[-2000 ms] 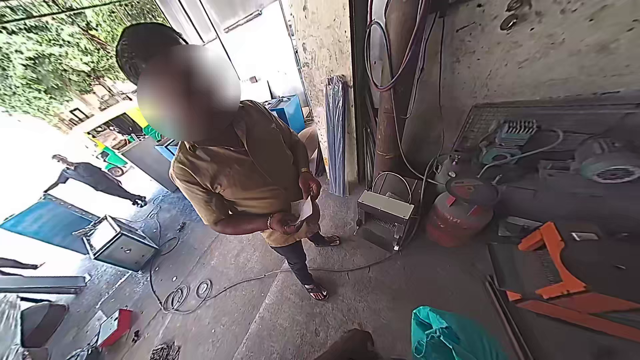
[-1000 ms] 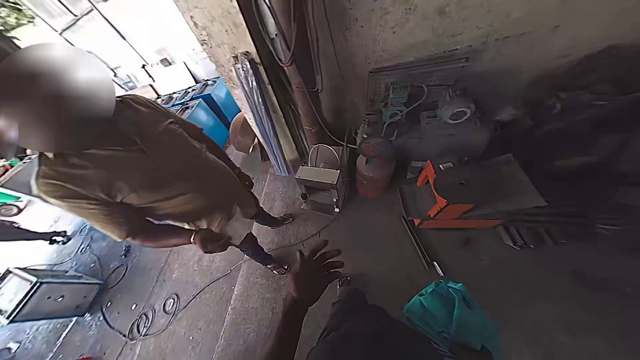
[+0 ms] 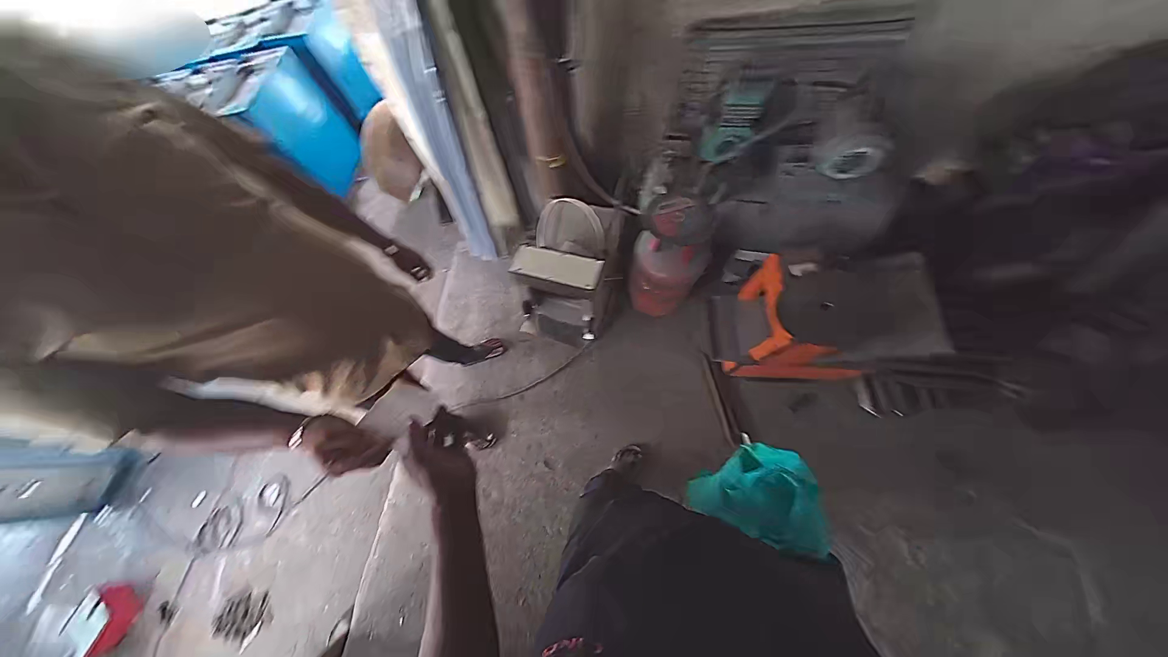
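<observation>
My left hand (image 3: pixel 443 456) reaches forward from the bottom of the head view, left of my dark-clothed legs. Its fingers are bent and blurred, close against the hand (image 3: pixel 342 447) of a person in a brown shirt (image 3: pixel 219 246). Whether the two hands touch is unclear. A pale, flat patch (image 3: pixel 397 411) shows just above them; it could be paper or floor. What my left hand holds, if anything, cannot be made out. My right hand is out of view. A teal plastic bag (image 3: pixel 762 497) lies beside my legs.
A beige metal machine with a handle (image 3: pixel 557 266) and a red gas cylinder (image 3: pixel 666 274) stand ahead. Right of them are an orange metal frame (image 3: pixel 776 342) and a motor (image 3: pixel 853 155). Blue cabinets (image 3: pixel 306 119) stand behind the person; cable (image 3: pixel 219 525) lies coiled on the floor.
My left hand, absent two seconds ago and spread-fingered one second ago, is now beside the other person's hand. The person appears much closer. The view has turned downward.
</observation>
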